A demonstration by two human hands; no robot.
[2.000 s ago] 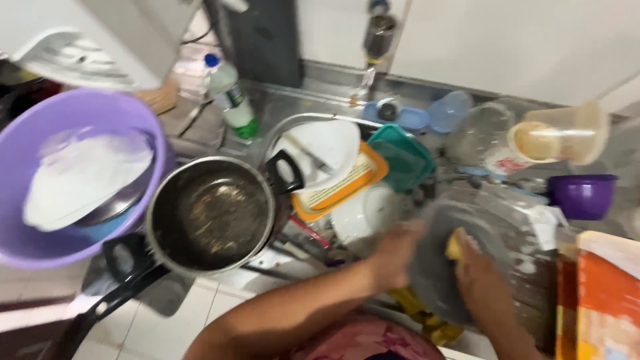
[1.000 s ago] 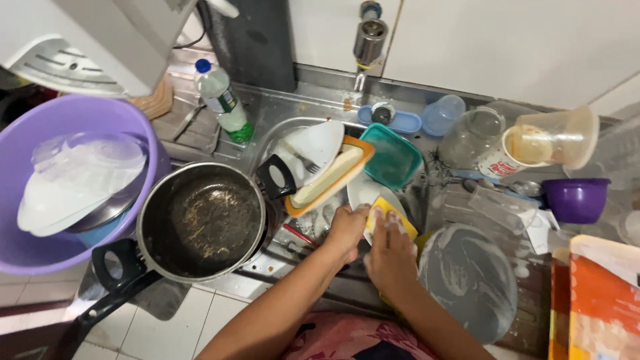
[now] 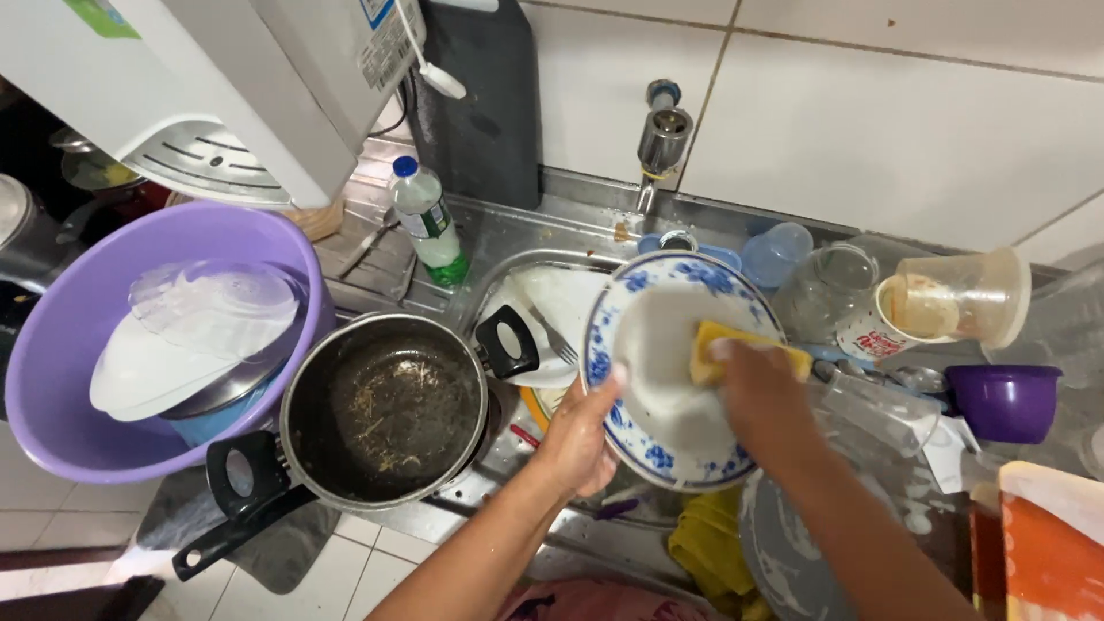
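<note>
My left hand [image 3: 580,435] grips the lower left rim of a white plate with a blue floral border [image 3: 664,414], tilted above the sink. In my right hand [image 3: 759,388] is a yellow sponge [image 3: 705,354], pressed on the plate's face. Behind the plate's left side, a white dish [image 3: 552,293] with a fork [image 3: 556,338] lies in the sink basin. Left of my left hand stands a dark-bottomed pot with black handles [image 3: 388,414]. A grey round lid or dish with suds [image 3: 789,552] lies under my right forearm, beside a yellow cloth [image 3: 711,543].
A purple basin [image 3: 52,414] holding dishes stands left. A soap bottle [image 3: 427,224] is behind the pot, near the faucet [image 3: 662,147]. At right are a glass jar [image 3: 828,285], stacked plastic containers [image 3: 966,293], a purple bowl [image 3: 1005,401] and an orange-and-white item [image 3: 1052,543].
The blue-bordered plate is now raised in my left hand. My right hand has the sponge on it. The grey round piece, handled two seconds ago, lies at the right.
</note>
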